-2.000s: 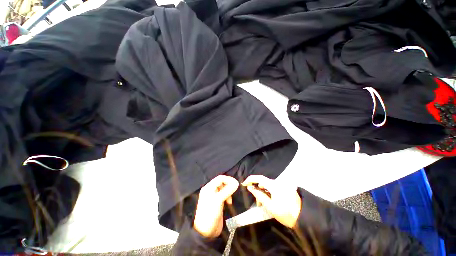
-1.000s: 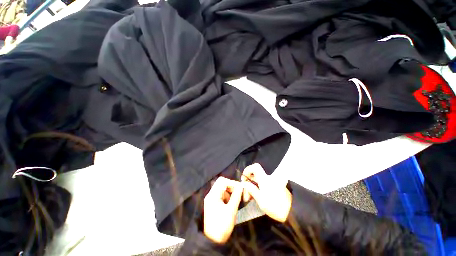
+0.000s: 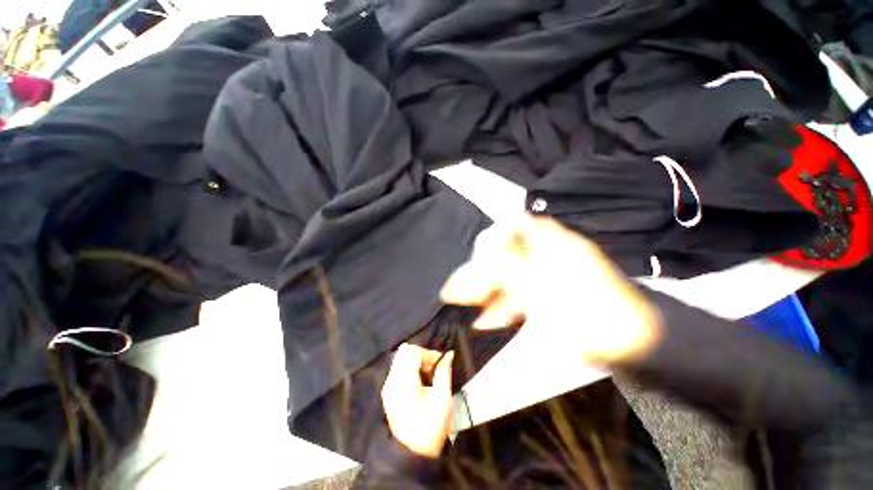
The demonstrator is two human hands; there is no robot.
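A black garment (image 3: pixel 373 278) lies across the white table, its stitched opening edge nearest my body. My left hand (image 3: pixel 417 397) is at this opening, thumb and fingertips pinched together on something small and dark, too small to make out. My right hand (image 3: pixel 560 292) is raised over the right side of the opening, blurred, with fingers partly spread; no held thing can be seen in it. A red dish (image 3: pixel 852 206) at the right table edge holds a pile of small dark pieces (image 3: pixel 831 211).
More black garments (image 3: pixel 574 67) are heaped behind and at left. White cord loops (image 3: pixel 682 191) stick out at right and at left. A shiny snap or eyelet (image 3: pixel 537 203) sits in the cloth. A blue crate (image 3: pixel 787 323) is below the table at right, above speckled floor.
My right hand has left my left hand and moved up and to the right, fingers opening. My left hand stays at the garment's opening.
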